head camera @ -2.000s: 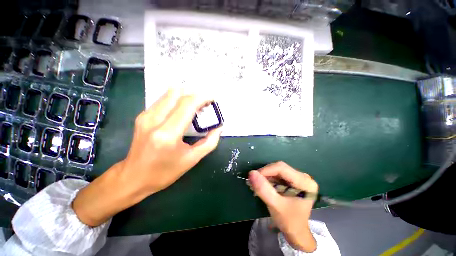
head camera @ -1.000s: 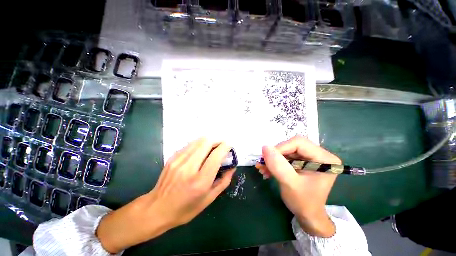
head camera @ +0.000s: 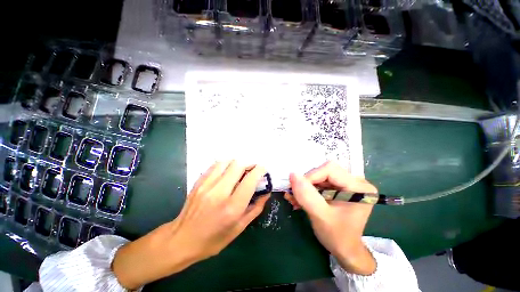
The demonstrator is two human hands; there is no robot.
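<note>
My left hand is shut on a small black watch case frame at the lower edge of the white sheet. The fingers cover the frame's left part. My right hand holds a dark and pale banded suction pen, with its front end pointing left towards the frame. The pen's tip is too small to make out clearly. Dark specks lie on the sheet, densest at its upper right. Whether the tip carries a piece cannot be told.
A clear blister tray with black frames lies at the left. Stacked clear trays stand on a white board beyond the sheet. Whitish bits lie on the green mat. A clear hose runs right to a greyish block.
Since the oldest frame, the view has shifted and my right hand with the pen has come up close beside the frame. Over the last second, the pen has moved slightly left, nearer the frame.
</note>
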